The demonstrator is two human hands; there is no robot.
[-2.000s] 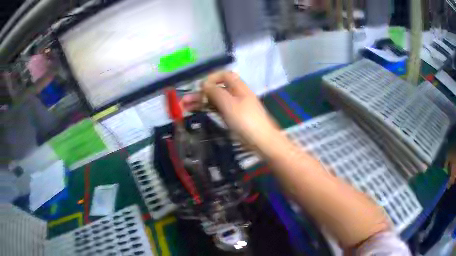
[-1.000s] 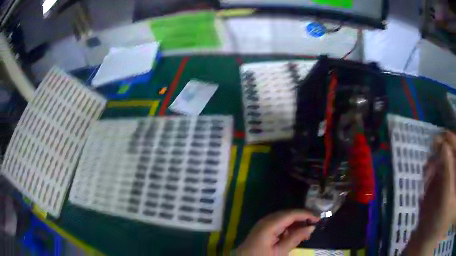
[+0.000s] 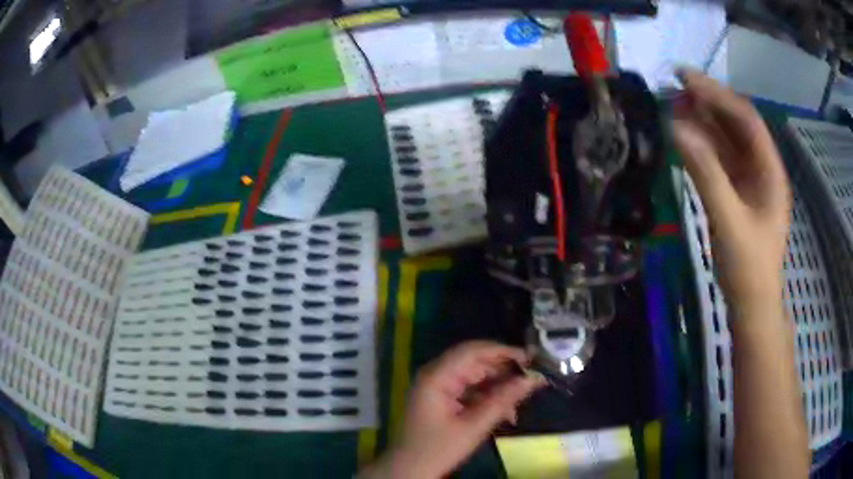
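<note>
The black toggle press [image 3: 524, 159] stands right of centre, its red handle [image 3: 586, 45] pointing up and back. A clear block and a round silver piece [image 3: 564, 346] are at its front. My left hand [image 3: 463, 398] is at the press front, its fingertips pinched on a thin dark part [image 3: 561, 384] just below the silver piece; the part is small and blurred. My right hand [image 3: 734, 168] is raised right of the press, apart from the handle, fingers curved and spread, with nothing visible in them.
The left-hand tray [image 3: 371, 327] holds rows of black pieces. A tilted tray [image 3: 56, 309] is at far left, a rear tray [image 3: 444, 168] behind-left of the press. The right-hand tray [image 3: 823, 374] lies partly under my right forearm. A yellow note [image 3: 528, 456] lies in front.
The red handle, pointing forward and down a second ago, now points up and back. My right hand has moved from over the right-hand tray to beside the press. My left hand remains at the press front.
</note>
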